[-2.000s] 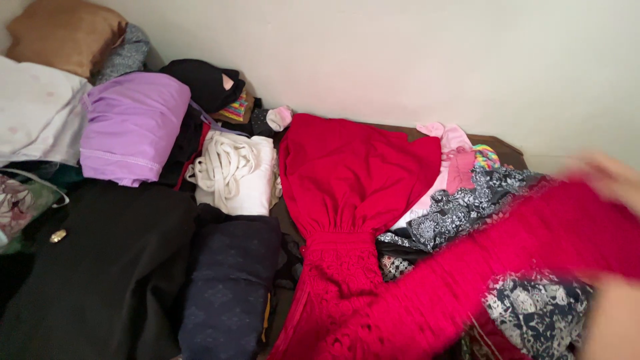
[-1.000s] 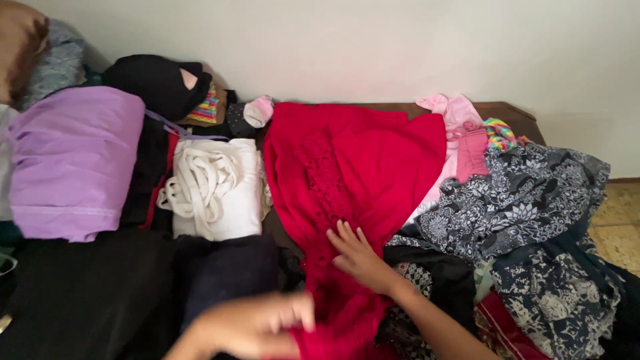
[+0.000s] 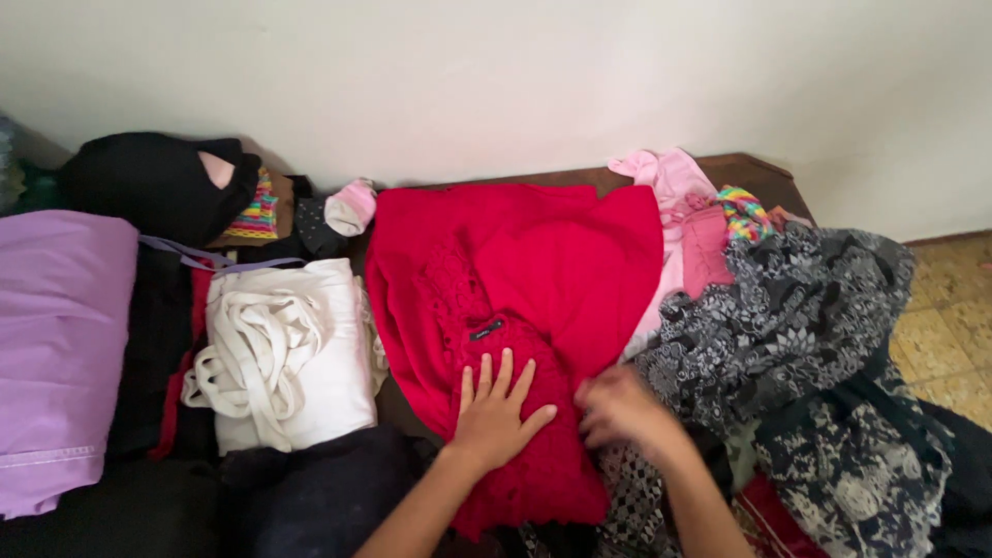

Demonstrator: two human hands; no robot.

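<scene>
A red garment (image 3: 573, 263) with lace parts lies in the middle, its lace top folded over toward the wide plain part. A dark neck label (image 3: 487, 330) shows on the folded lace. My left hand (image 3: 497, 415) rests flat on this lace with its fingers spread, gripping nothing. At the garment's right edge is my right hand (image 3: 624, 411), blurred, its fingers curled beside the red cloth; whether they pinch any of it cannot be told.
Folded white cloth (image 3: 341, 341) with coiled straps, a lilac folded garment (image 3: 62, 341) and black clothes lie left. Patterned black-and-white clothes (image 3: 790, 310) and pink clothes (image 3: 701, 240) lie right. A pale wall (image 3: 496, 93) rises behind the brown wooden surface (image 3: 744, 174).
The red garment's lace part, stretched toward the lower right two seconds ago, is now folded over on itself. My left hand has come onto the lace, and my right hand has moved to its right edge.
</scene>
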